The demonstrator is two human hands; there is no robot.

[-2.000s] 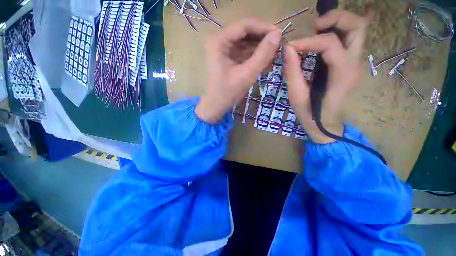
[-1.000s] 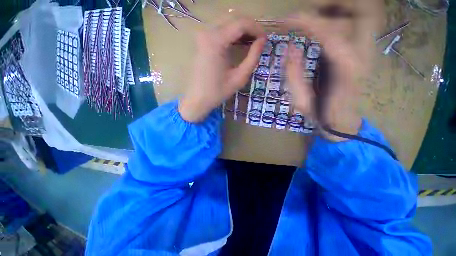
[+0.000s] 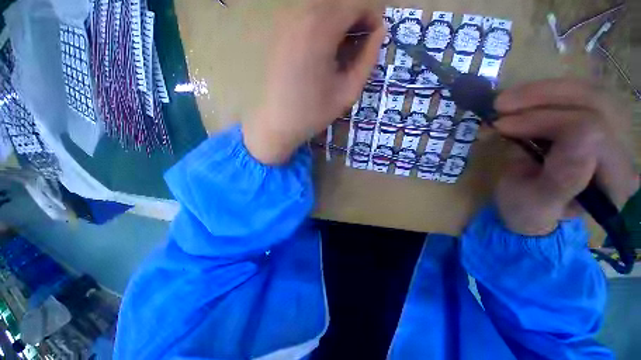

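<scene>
The panel of round circuit boards [image 3: 419,126] lies on the tan board, with thin red and dark wires across its lower rows; the top row shows no wires. My right hand [image 3: 562,133] holds the black soldering iron [image 3: 472,91] like a pen, its tip pointing left over the panel's upper left part. My left hand [image 3: 309,77] is over the panel's upper left corner, thumb and finger pinched; a thin pale strand shows at the fingers. Whether it is solder or lead wire I cannot tell. The hand hides the panel's left edge.
Wired strips [image 3: 126,70] with red-dark wires lie at the left, beside an unwired panel [image 3: 76,70] on white wrap [image 3: 35,42]. Loose wired pieces [image 3: 597,35] lie on the tan board [image 3: 393,204] at upper right. The iron's black cord [image 3: 622,253] hangs by my right wrist.
My hands have moved apart. My right hand has gone right and now points the iron at the panel. The panel shows more fully and sits higher in view.
</scene>
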